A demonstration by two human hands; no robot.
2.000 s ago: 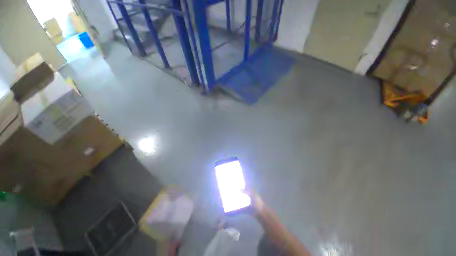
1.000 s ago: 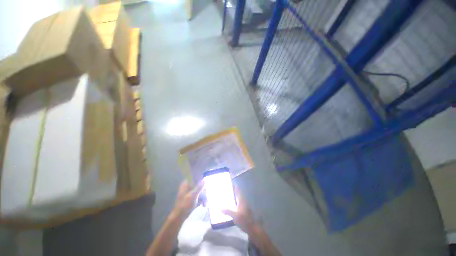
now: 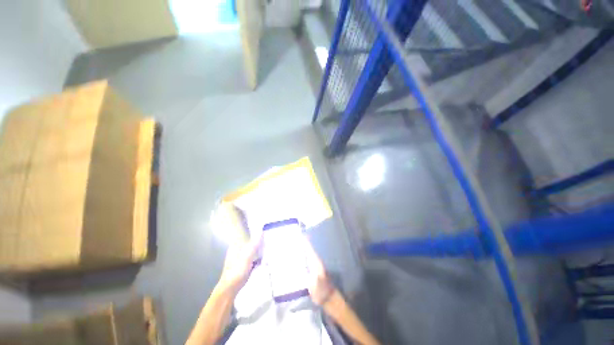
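Note:
A smartphone (image 3: pixel 285 261) with a glaring white screen and dark edges is held upright at the lower middle. My right hand (image 3: pixel 319 276) grips its right side. My left hand (image 3: pixel 239 264) is at the phone's left side and holds a white paper sheet (image 3: pixel 279 195) with a yellow-orange backing edge, which lies beyond the phone. The sheet is washed out by glare, so no print can be read. The fingers of both hands are blurred and partly hidden by the glare.
Large brown cartons (image 3: pixel 47 182) stand on a wooden pallet at the left, with another carton (image 3: pixel 87 330) at the lower left. A blue metal cage frame (image 3: pixel 444 128) fills the right, with stairs behind it. An open door (image 3: pixel 251 40) stands ahead.
The view has moved forward along the corridor. The white carton has left view, and the open door is closer. Both hands still hold the phone and paper, and the paper is now brightly overexposed.

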